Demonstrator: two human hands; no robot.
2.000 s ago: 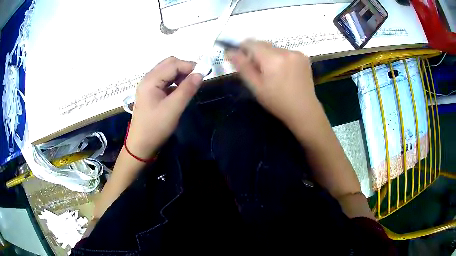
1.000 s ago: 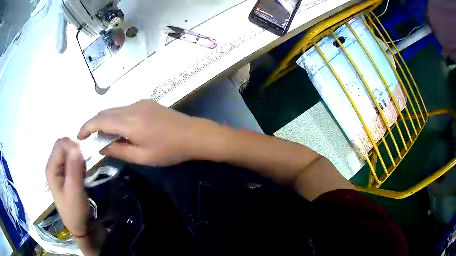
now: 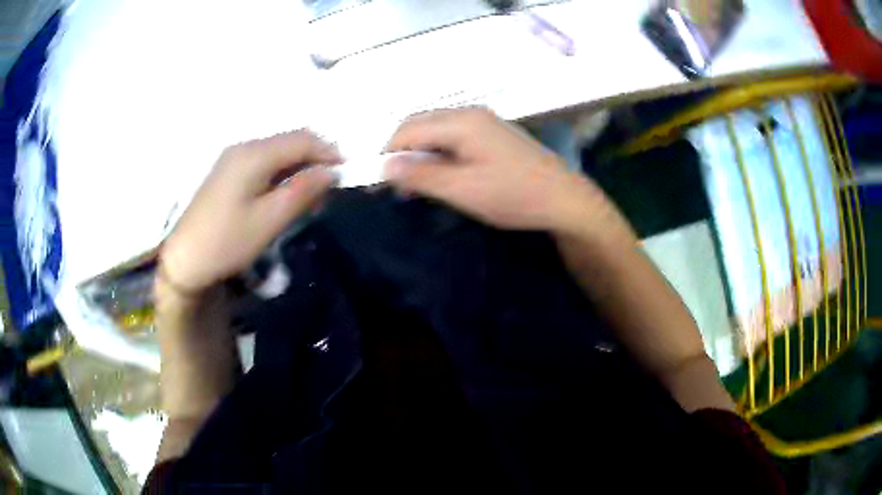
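A small white workpiece [image 3: 364, 170] spans the gap between my two hands at the table's front edge, above my dark lap. My left hand [image 3: 247, 198] pinches its left end between thumb and fingers. My right hand [image 3: 474, 164] pinches its right end. The view is blurred and the white piece merges with the white table, so its folds cannot be told. The pinkish thread snips [image 3: 549, 32] lie on the table at the top, beyond my right hand.
The smartphone [image 3: 692, 37] lies at the table's right. A yellow wire basket [image 3: 774, 387] holds a pale blue packet [image 3: 769, 213] at right. White tape [image 3: 102, 329] hangs at left above a brown board with small white pieces [image 3: 131, 443]. A red object [image 3: 843, 39] is at top right.
The snips, in my right hand two seconds ago, lie on the table. The view swung left and back. Both hands still hold the white piece, now drawn slightly apart.
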